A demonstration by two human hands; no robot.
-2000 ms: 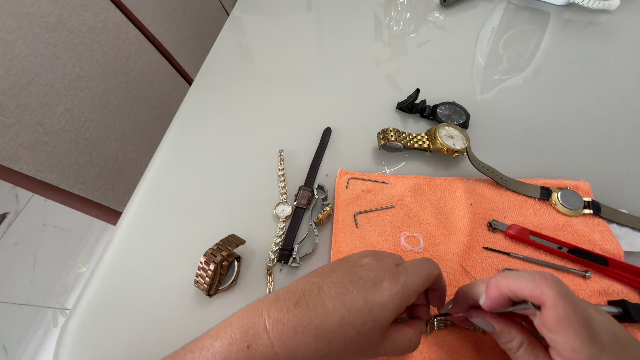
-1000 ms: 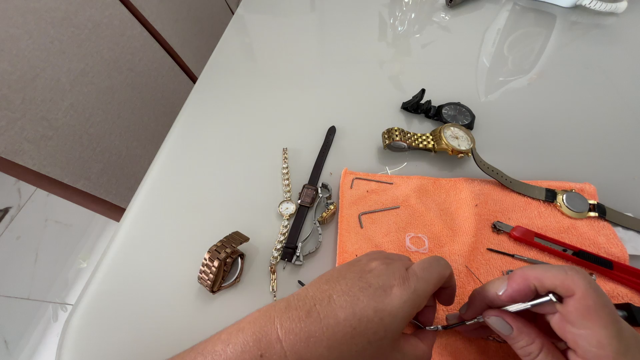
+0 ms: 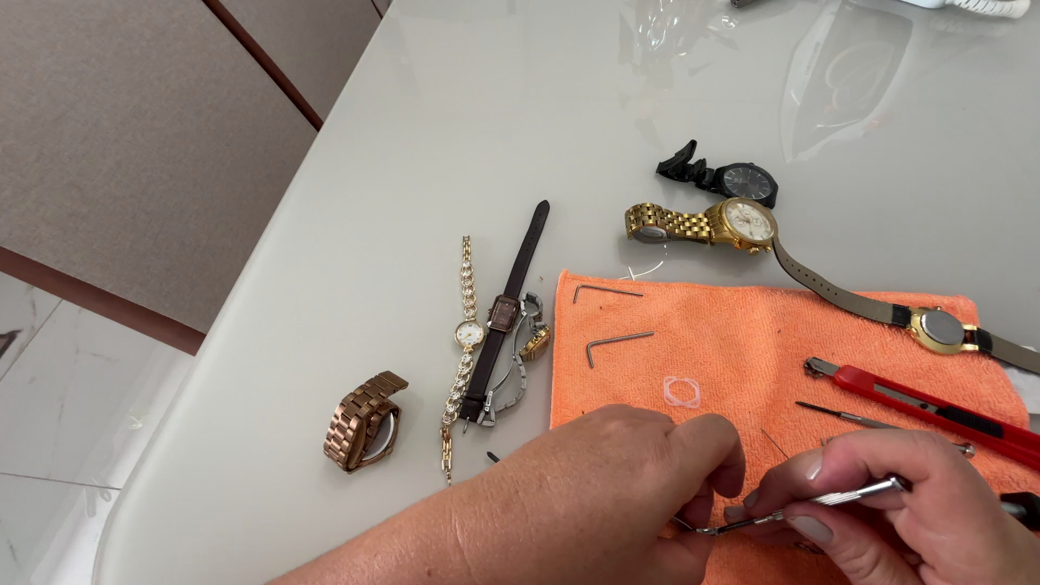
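My right hand [image 3: 902,504] grips a slim silver precision screwdriver [image 3: 845,494], its dark tip pointing left. That tip touches a small metal piece [image 3: 705,530] pinched by my left hand [image 3: 642,487]; the fingers hide most of the piece. Both hands are over an orange cloth [image 3: 715,333]. On the cloth, above the hands, are a clear ring-shaped gasket [image 3: 682,392], two hex keys [image 3: 608,290], another thin screwdriver [image 3: 853,416] and a red utility knife [image 3: 934,406]. A gold watch with a black strap [image 3: 941,329] lies face down across the cloth's upper edge.
Left of the cloth lie a rose-gold watch [image 3: 361,426], a thin bracelet watch [image 3: 469,333], a dark strap watch [image 3: 504,313] and a silver-and-gold one [image 3: 534,343]. Beyond the cloth are a gold chronograph [image 3: 743,221] and a black watch [image 3: 746,183]. Clear plastic packaging [image 3: 845,73] lies at the back.
The silver screwdriver in my right hand has swung into clearer view, its shaft now more level between my hands. My left hand keeps its pinch. The watches and tools on the table have stayed put.
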